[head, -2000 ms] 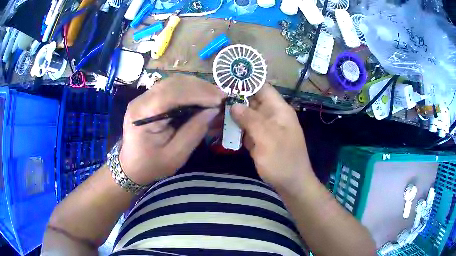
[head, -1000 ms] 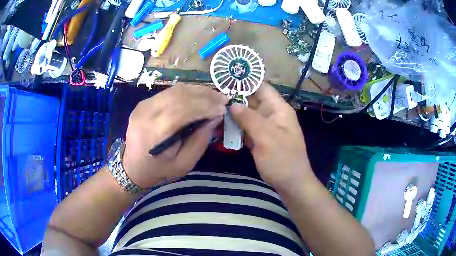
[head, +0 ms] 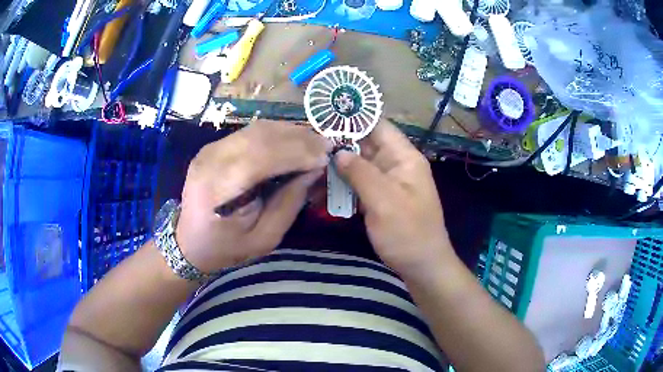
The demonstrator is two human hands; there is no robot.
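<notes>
A white handheld fan housing [head: 343, 103] is held upright in front of the bench edge, its round slotted grille up and its short handle down. My right hand [head: 396, 192] grips the handle from the right, thumb near the joint. A small circuit board [head: 344, 144] with thin wires shows at the joint, partly covered by fingers. My left hand [head: 243, 192] holds dark tweezers [head: 254, 195]; their tip end is at the joint, hidden by the fingertips.
The bench [head: 378, 58] holds blue battery cells [head: 312, 67], a yellow-handled screwdriver [head: 243, 51], a purple solder reel [head: 507, 104] and a plastic bag [head: 589, 65]. Blue crates [head: 43, 240] stand left, a green crate [head: 538, 225] with white fan parts right.
The tweezers' rear end has swung down from its position two seconds ago, and my left fingers have shifted towards the joint. The fan housing has moved slightly left and tilted a little.
</notes>
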